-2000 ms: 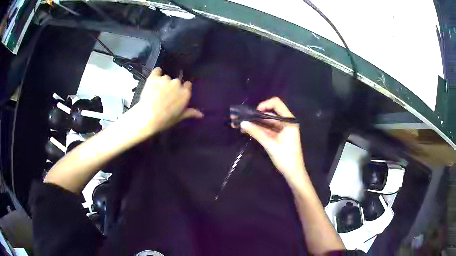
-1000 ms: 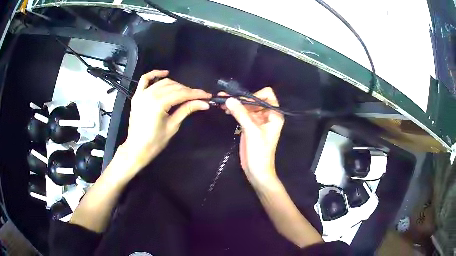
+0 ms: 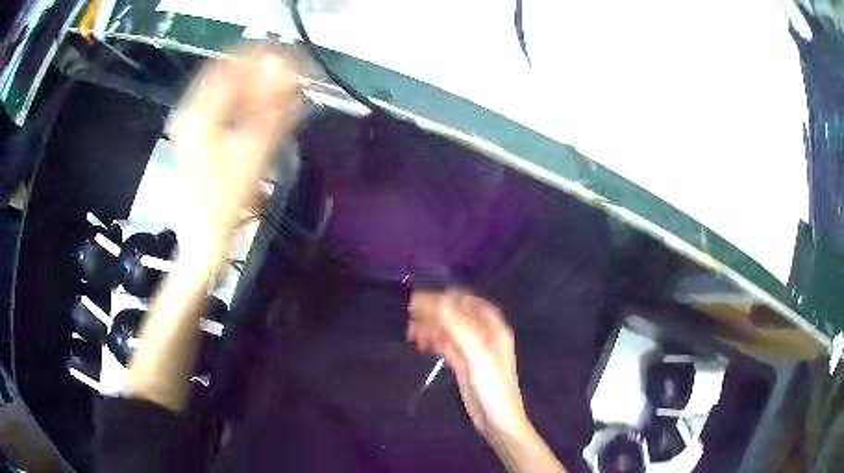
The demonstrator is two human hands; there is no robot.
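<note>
My left hand (image 3: 242,97) is raised at the bench edge, above the left crate. It is strongly blurred, and its fingers and any held thing cannot be made out. My right hand (image 3: 463,333) is low over my dark lap, its fingers curled. A faint dark blur lies just above its fingertips, but I cannot tell whether it holds the black cable. Thin dark cords (image 3: 282,220) show faintly beside the left crate. Black-and-white cameras (image 3: 145,263) with white strips lie in that crate.
The left dark crate (image 3: 51,199) stands left of my lap. More black-headed cameras (image 3: 670,382) sit in a right crate (image 3: 751,406). The green bench edge (image 3: 453,115) crosses above, with a white sheet (image 3: 648,83) and a black cable (image 3: 324,66) on it.
My hands have parted from the joined cable ends. My left hand has moved up to the bench edge, and my right hand has moved down. The view has shifted.
</note>
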